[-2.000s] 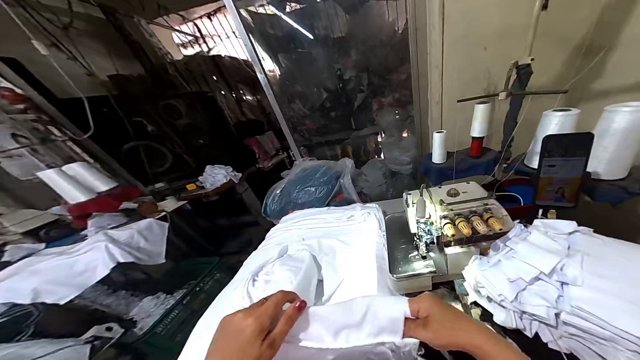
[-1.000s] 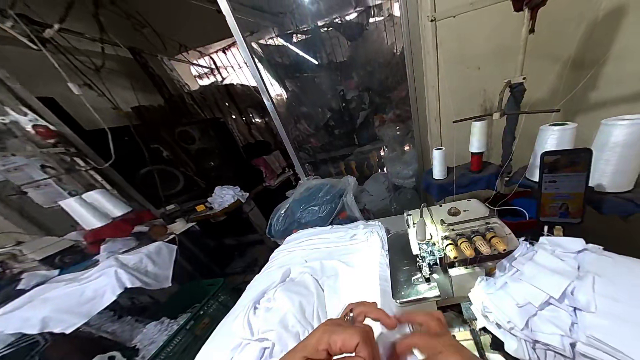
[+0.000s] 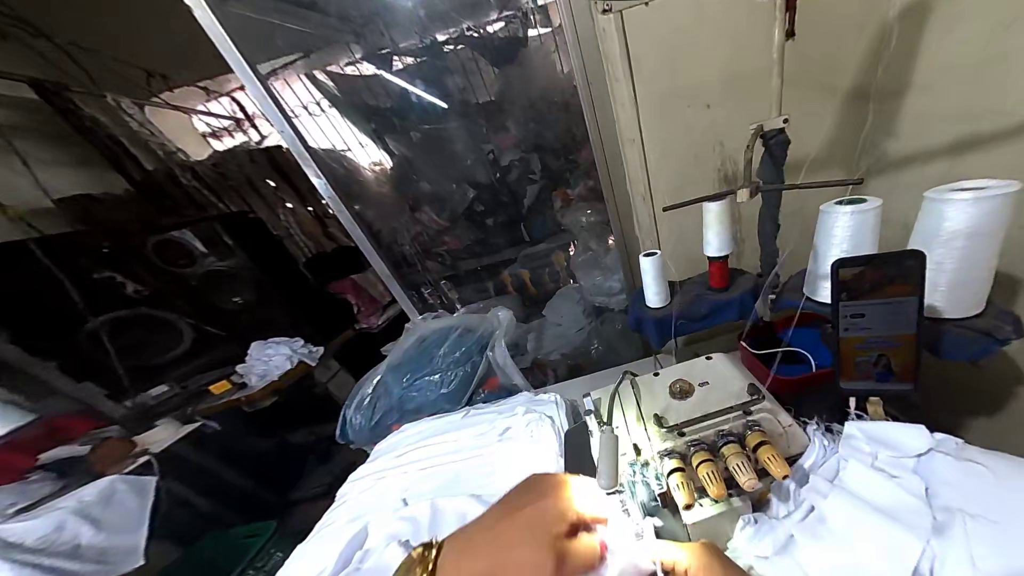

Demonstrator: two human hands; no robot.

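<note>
An overlock sewing machine with several cream tension knobs stands at the lower right centre, its lamp shining on the needle area. My left hand, with a gold band at the wrist, is just in front of the needle area, fingers bent down on white fabric. My right hand shows only in part at the bottom edge, its fingertips at the same glaring fabric. A stack of white cloth lies left of the machine, and a heap of white cut pieces lies to its right.
White thread cones and a phone stand behind the machine at right. A clear plastic bag with blue contents sits beyond the cloth stack. A green crate and a draped white cloth are at lower left.
My hands, which held a white fabric piece over the cloth stack two seconds ago, are now at the machine's needle area. The view has moved closer to the machine.
</note>
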